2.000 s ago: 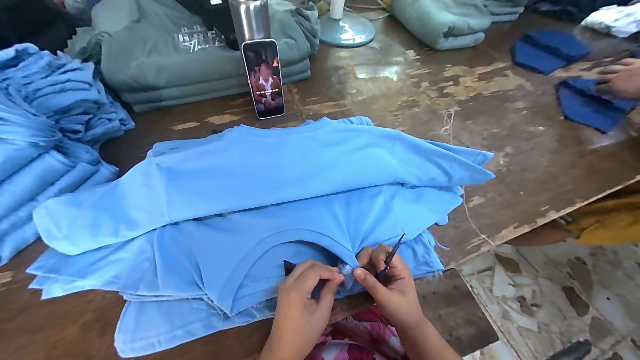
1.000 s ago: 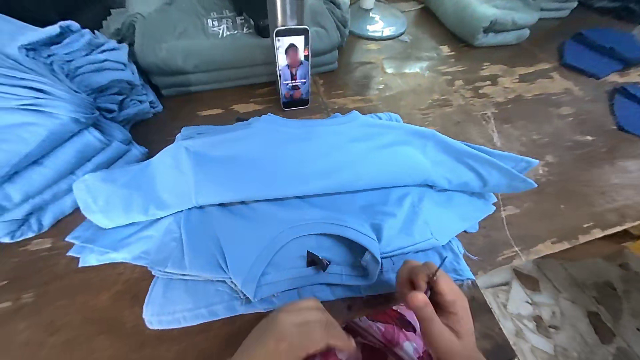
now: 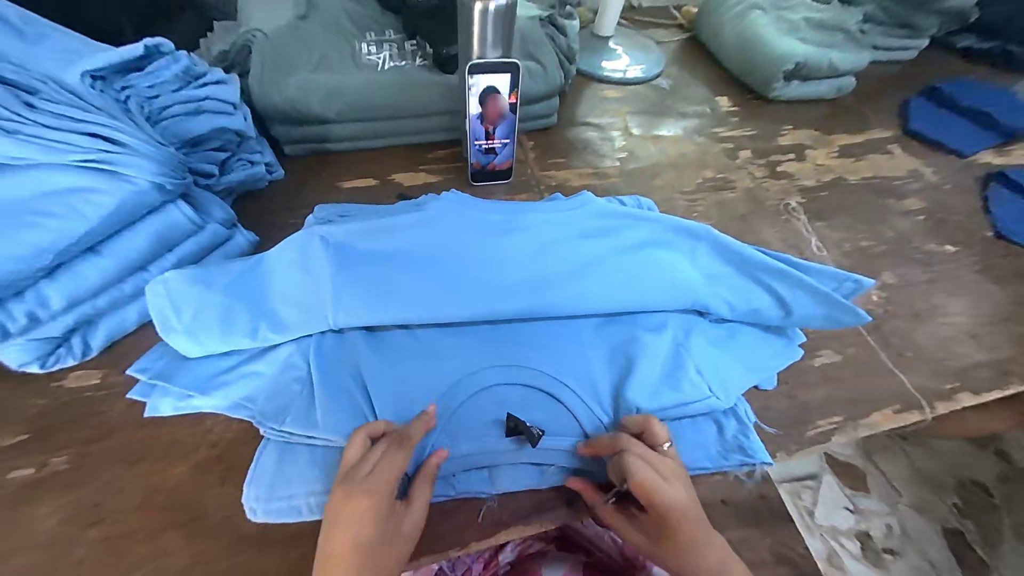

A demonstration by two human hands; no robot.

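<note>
Light blue shirts point(image 3: 512, 272) lie stacked on the wooden table, the top one partly folded back. A round ribbed neckline point(image 3: 512, 380) faces me, with a small black bow-shaped piece point(image 3: 524, 430) inside it. At the left side of the neckline, my left hand point(image 3: 388, 472) pinches the blue fabric between thumb and fingers. My right hand point(image 3: 636, 472) rests its fingertips at the neckline's right edge; a small dark metal tool, mostly hidden, shows within its curled fingers. A ring is on one finger of that hand.
A smartphone point(image 3: 492, 120) leans on a metal bottle point(image 3: 486, 28) behind the shirts. More blue garments point(image 3: 88, 200) are piled at left, grey-green folded garments point(image 3: 352, 88) behind. Dark blue pieces point(image 3: 964, 116) lie at right. Loose thread point(image 3: 896, 368) trails near the table's edge.
My left hand has moved from below the neckline onto its left side. My right hand has come back to the neckline's right edge. The other person's hand at far right is out of view.
</note>
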